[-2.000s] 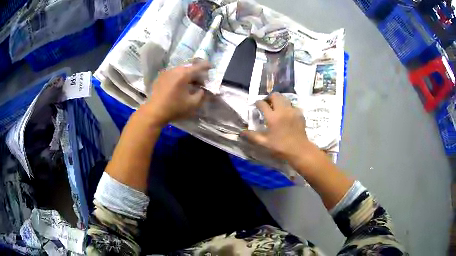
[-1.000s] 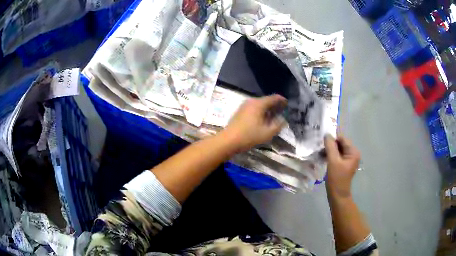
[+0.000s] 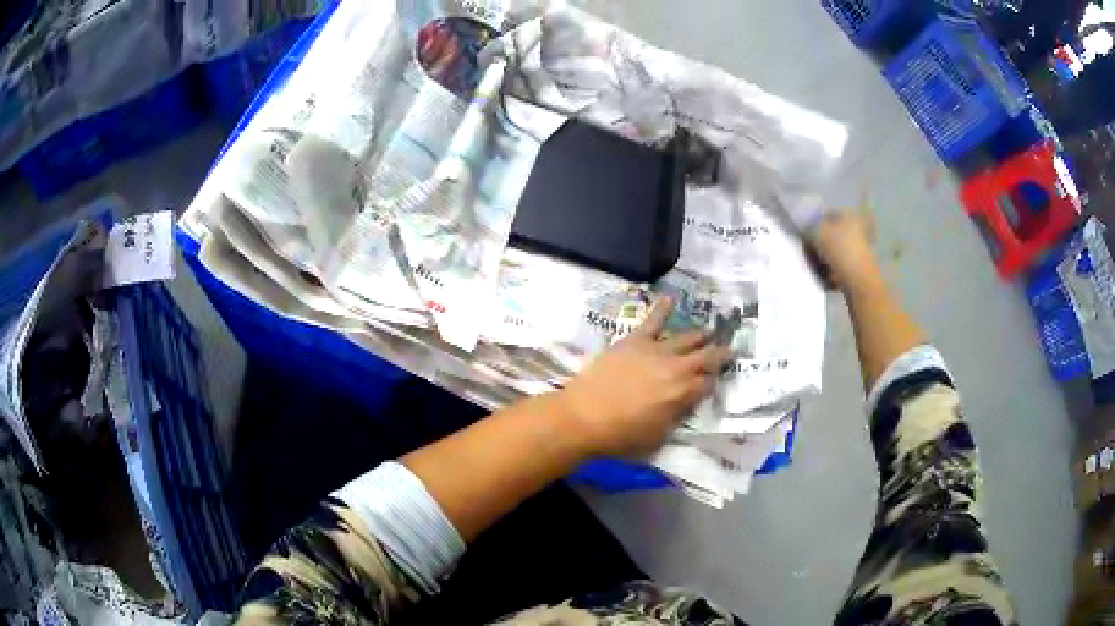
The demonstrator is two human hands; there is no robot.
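Observation:
A flat black part (image 3: 599, 198) lies on the pile of newspaper sheets (image 3: 318, 184), its left end under a folded sheet. My left hand (image 3: 648, 385) rests with spread fingers on the paper just below the part, holding nothing I can see. My right hand (image 3: 844, 245) is at the right edge of the pile, blurred, with its fingers closed on the edge of a newspaper sheet (image 3: 764, 147).
The pile lies on a blue crate (image 3: 306, 330). A paper-lined blue crate (image 3: 171, 428) with a white label (image 3: 138, 250) stands at left. Another paper-covered crate (image 3: 122, 135) is at upper left. A red plastic stool (image 3: 1015, 210) and blue crates (image 3: 948, 92) are at right.
The sheet over the part's right side has been opened away, exposing more of the part. My right hand has moved up along the pile's right edge; my left hand has moved down onto the paper.

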